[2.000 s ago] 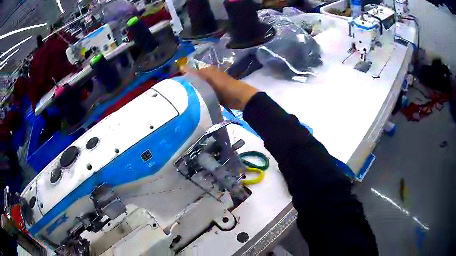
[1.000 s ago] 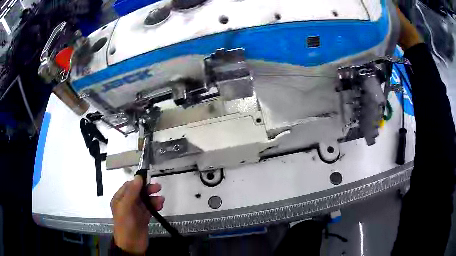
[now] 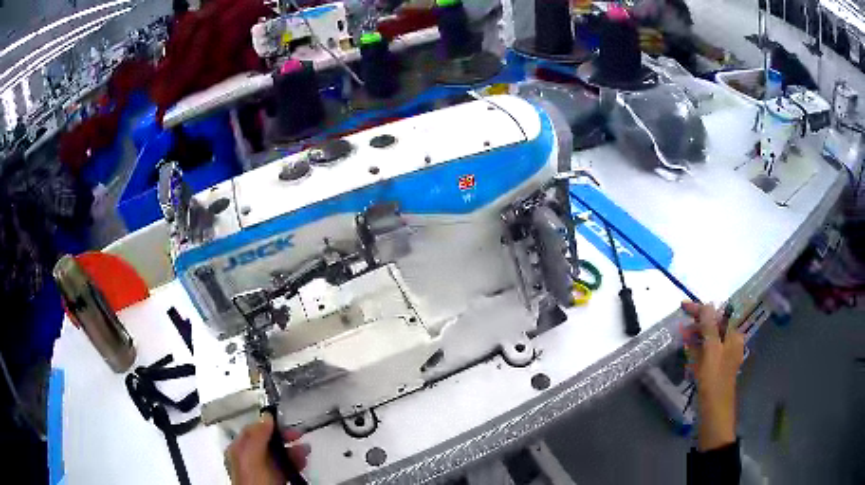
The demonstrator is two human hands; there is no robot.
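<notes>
The white sewing machine (image 3: 455,180) with a blue stripe stands in front of me. My left hand (image 3: 261,453), cut off by the bottom edge, is closed on a black strap (image 3: 277,445) just below the needle area (image 3: 256,346). The strap runs up to the needle area; its exact path there is unclear. My right hand (image 3: 713,355) is at the table's front right edge, fingertips pinching the lower end of a long, thin dark strip or rod (image 3: 645,254) that slants up to the machine's right end. A screwdriver (image 3: 629,313) lies left of that hand.
More black strap (image 3: 156,398) lies heaped at left, near a metal cylinder (image 3: 98,313) and an orange-red object (image 3: 119,275). Green and yellow rings (image 3: 588,276) lie at the machine's right end. Thread cones (image 3: 375,64) and a plastic-wrapped bundle (image 3: 659,118) are behind. A measuring tape (image 3: 560,396) edges the front.
My right hand has come from behind the machine's right end to the front right, now with the thin dark piece. My left hand stays below the needle area. The view has shifted.
</notes>
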